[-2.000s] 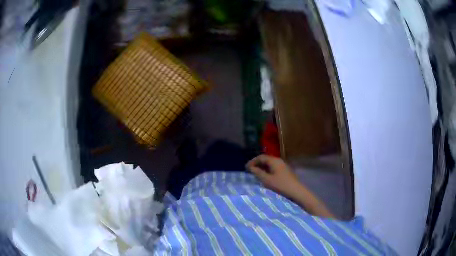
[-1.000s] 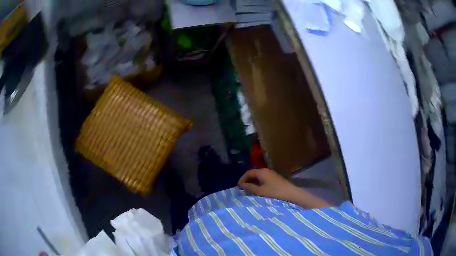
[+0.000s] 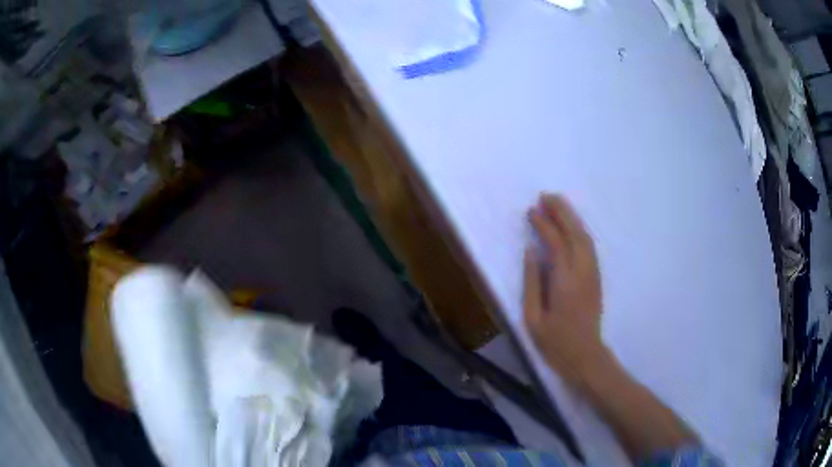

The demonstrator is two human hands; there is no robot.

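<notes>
A large loose bundle of white cut pieces [image 3: 246, 374] is at the lower left, above the floor and in front of the stool. My left hand is not visible; the bundle or the picture's edge hides it, so its hold cannot be seen. My right hand [image 3: 566, 283] is over the white table [image 3: 675, 264], fingers extended and slightly blurred, with nothing seen in it. Whether it touches the surface I cannot tell.
The yellow-brown stool [image 3: 109, 328] is partly behind the bundle. A blue-edged white piece [image 3: 438, 36] lies at the table's far end. White pieces [image 3: 109, 173] are piled at the left. Cloth [image 3: 730, 91] lines the table's right side. Grey floor [image 3: 255, 228] shows between.
The view has swung toward the right-hand table. My right hand has moved from beside the striped shirt to over the table. The white bundle has come up further into view.
</notes>
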